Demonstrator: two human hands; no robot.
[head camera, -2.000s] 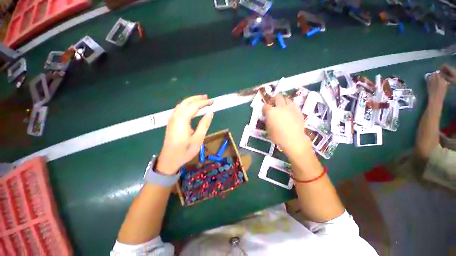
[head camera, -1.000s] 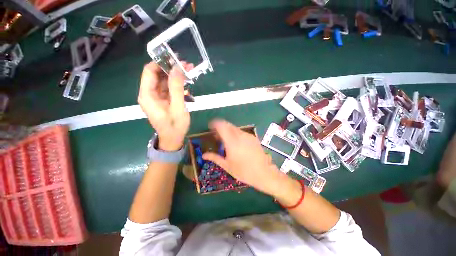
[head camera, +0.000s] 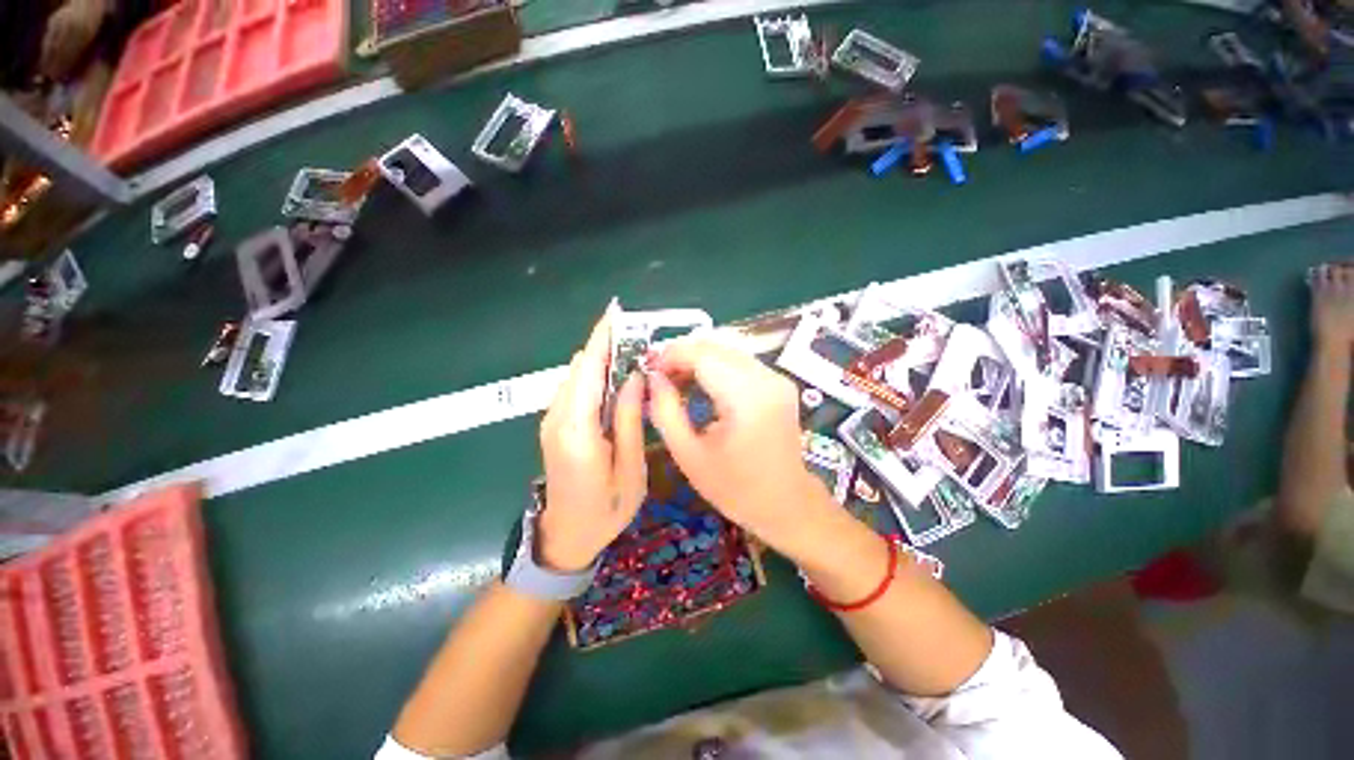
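Note:
My left hand (head camera: 591, 446), with a grey band on the wrist, holds a white device housing (head camera: 686, 321) upright above the near edge of the white rail. My right hand (head camera: 728, 423), with a red string on the wrist, has its thumb and fingertips together at the housing. A small reddish bit shows at these fingertips; what it belongs to is hidden. A dark blue end shows just under the right fingers. The parts box (head camera: 668, 572), full of blue-grey ends and red bits, stands below both hands and is partly covered by them.
The housing pile (head camera: 965, 394) lies right of the box. Housings with blue parts (head camera: 921, 141) lie on the far belt, others at far left. Pink-red trays lie at left (head camera: 112, 639) and far left (head camera: 223, 67), beside a second box (head camera: 443, 45). Another person's arm (head camera: 1314, 401) is at right.
The housing has come down and nearer from its raised place in my left hand. My right hand has moved from over the parts box up to the housing. The view has shifted.

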